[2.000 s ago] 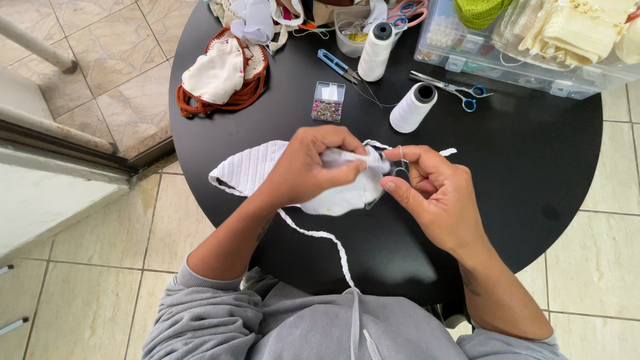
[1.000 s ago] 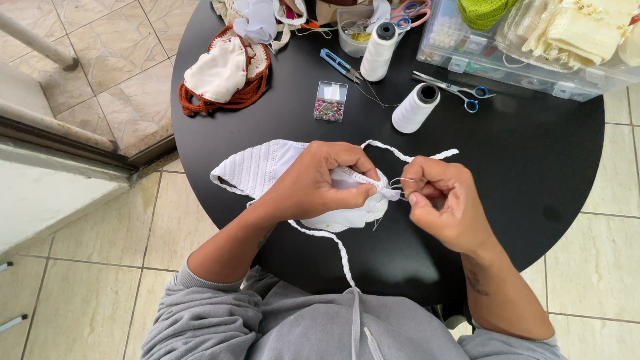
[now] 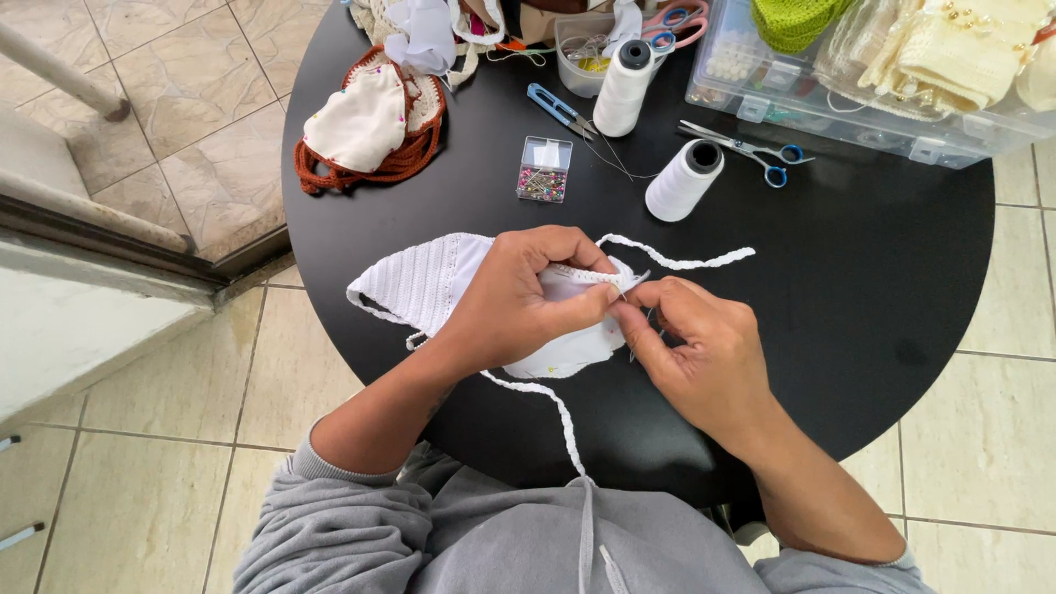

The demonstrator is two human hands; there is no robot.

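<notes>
A white crocheted piece with a fabric lining (image 3: 417, 280) lies across the front half of the table, its braided cords (image 3: 672, 257) trailing behind and in front. My left hand (image 3: 536, 297) pinches its gathered edge between thumb and forefinger. Touching the same edge from the right, my right hand (image 3: 693, 346) has thumb and forefinger closed together, with thin thread loops beside them; a needle cannot be made out. Below the hands the lining (image 3: 569, 351) hangs flat, with a few coloured pins in it.
Behind the hands stand a box of ball-head pins (image 3: 543, 172) and white thread spools (image 3: 683, 181), (image 3: 623, 89). Blue thread snips (image 3: 559, 110) and scissors (image 3: 747, 150) lie near them. A brown-edged crochet piece (image 3: 359, 124) is at back left, a clear plastic organizer (image 3: 833, 115) at back right.
My right hand has come back to the fabric edge and sits close against my left fingers; one second ago it was a little farther right with thread between the hands.
</notes>
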